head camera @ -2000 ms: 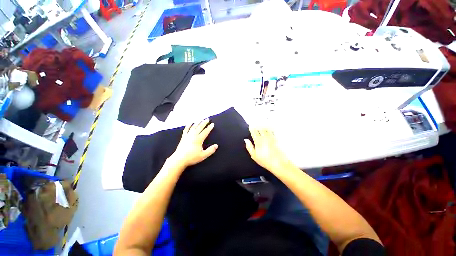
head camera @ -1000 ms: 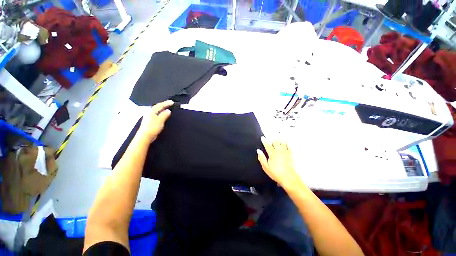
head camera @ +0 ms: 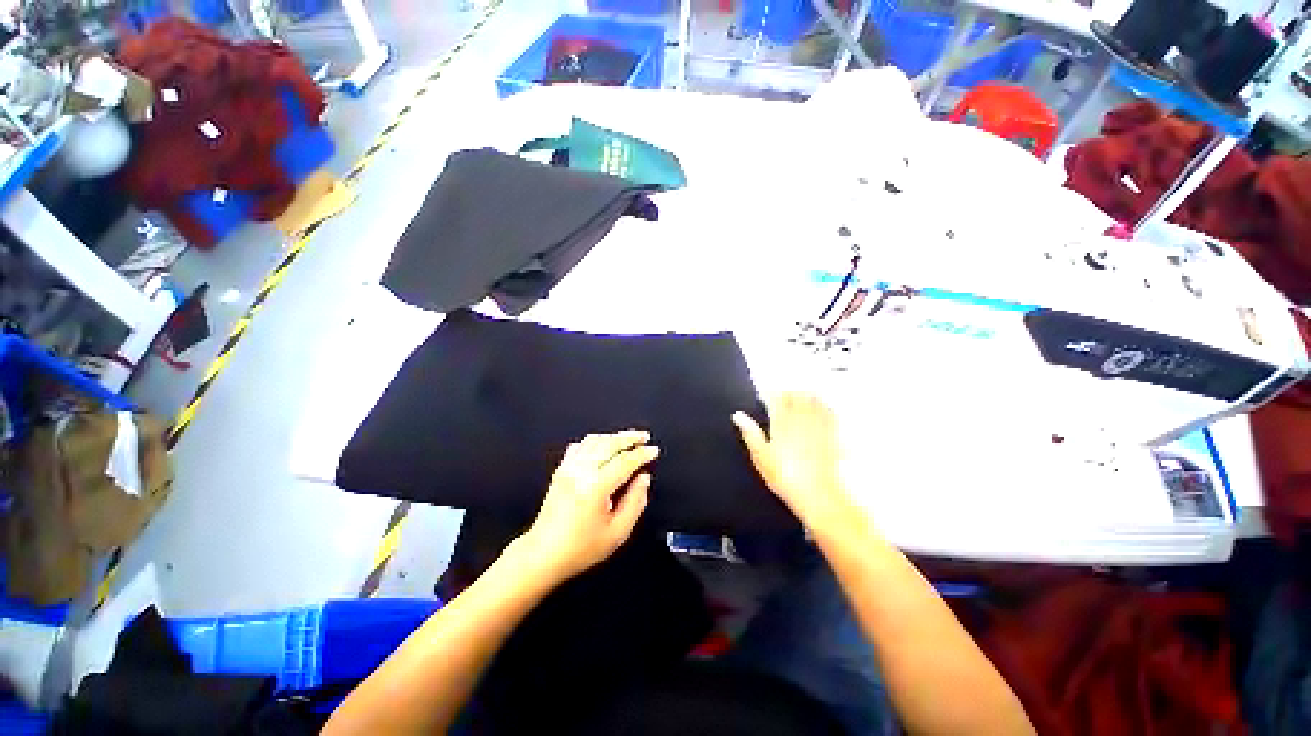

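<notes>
A black garment piece (head camera: 575, 388) lies flat on the white machine table, its lower side hanging over the front edge toward my lap, where it merges with my black clothing. My left hand (head camera: 601, 496) rests on the cloth near its lower middle, fingers slightly bent. My right hand (head camera: 794, 449) lies at the cloth's right edge, fingers partly on the table. Neither hand visibly grips the cloth. The presser foot area (head camera: 831, 334) of the sewing machine (head camera: 978, 324) is up and right of the cloth, apart from it.
A stack of dark grey pieces (head camera: 503, 223) lies behind the black piece, with a green pouch (head camera: 618, 155) behind it. A blue crate (head camera: 654, 55) stands beyond the table. Dark red garments (head camera: 1107, 647) lie at the lower right. Blue bins (head camera: 309, 644) are at the lower left.
My left hand has moved from the cloth's upper left edge down and right to its lower middle. The black piece lies more spread out than two seconds ago. My right hand stays at the right edge.
</notes>
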